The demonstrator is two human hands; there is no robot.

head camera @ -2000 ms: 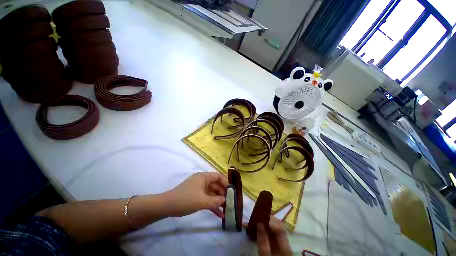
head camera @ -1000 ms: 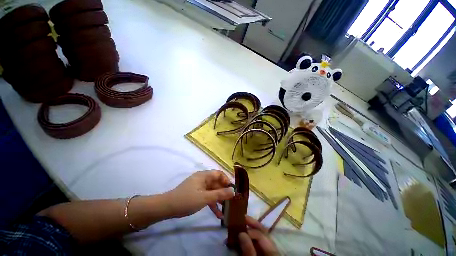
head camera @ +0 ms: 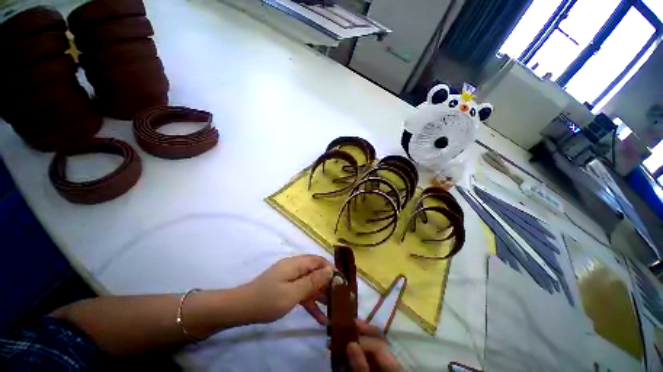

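Observation:
A reddish-brown leather strip [head camera: 343,312] stands upright, bent, between my hands at the bottom centre. My left hand [head camera: 294,285] pinches its left side near the upper part. My right hand [head camera: 372,352], partly cut off by the bottom edge, grips its lower part. A flat strip with a pale face and thin brown edge [head camera: 388,299] lies just right of the held strip, its tip over the yellow board [head camera: 305,205]. Curved dark brown strips [head camera: 367,211] stand in a cluster on the board.
Two brown coils [head camera: 98,190] lie at left, before two tall coil stacks [head camera: 123,65]. A white panda fan [head camera: 440,138] stands behind the board. Dark grey strips [head camera: 520,236] fan out at right, beside a grey-white sheet [head camera: 523,320]. White table [head camera: 240,94] edge at left.
The strip's two parts, apart two seconds ago with a pale face showing, are now together. My right hand has moved left. The view has shifted slightly.

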